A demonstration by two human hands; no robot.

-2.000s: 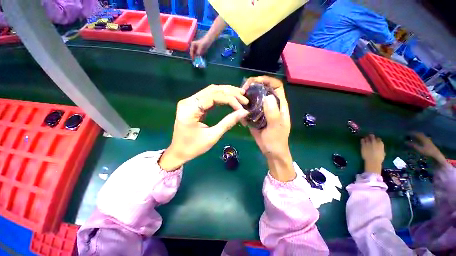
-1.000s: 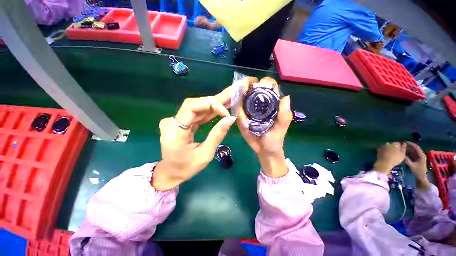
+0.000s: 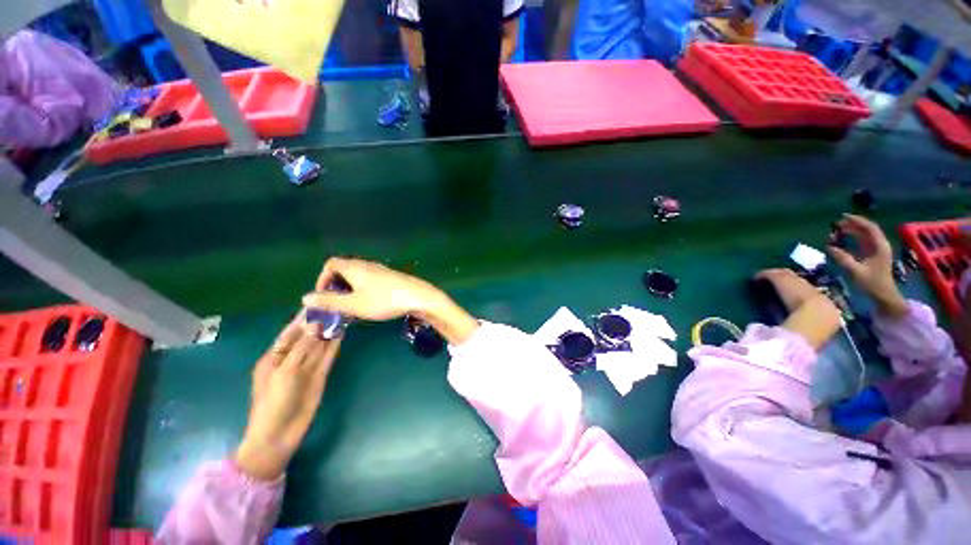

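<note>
My left hand (image 3: 293, 383) holds a dark, shiny watch unit (image 3: 325, 319) between its fingers, left of the middle. My right hand (image 3: 367, 290) reaches across from the right and its fingers touch the top of the same unit, hiding part of it. Another dark watch unit (image 3: 424, 336) lies on the green bench just under my right wrist. Two black round watch heads (image 3: 576, 348) lie on white paper sheets (image 3: 628, 370) right of my right forearm.
A large red compartment tray (image 3: 80, 426) with two discs is at left, by a grey post (image 3: 96, 261). Loose units lie on the green bench (image 3: 458, 202). A yellow tape roll (image 3: 716, 328) is by the neighbour's sleeve. A red board (image 3: 607, 98) and divided bins (image 3: 202, 112) stand on the far side.
My hands have come down and left, from holding the unit up in my right hand to both hands on a unit. A second disc now shows on the white sheets. The view has shifted.
</note>
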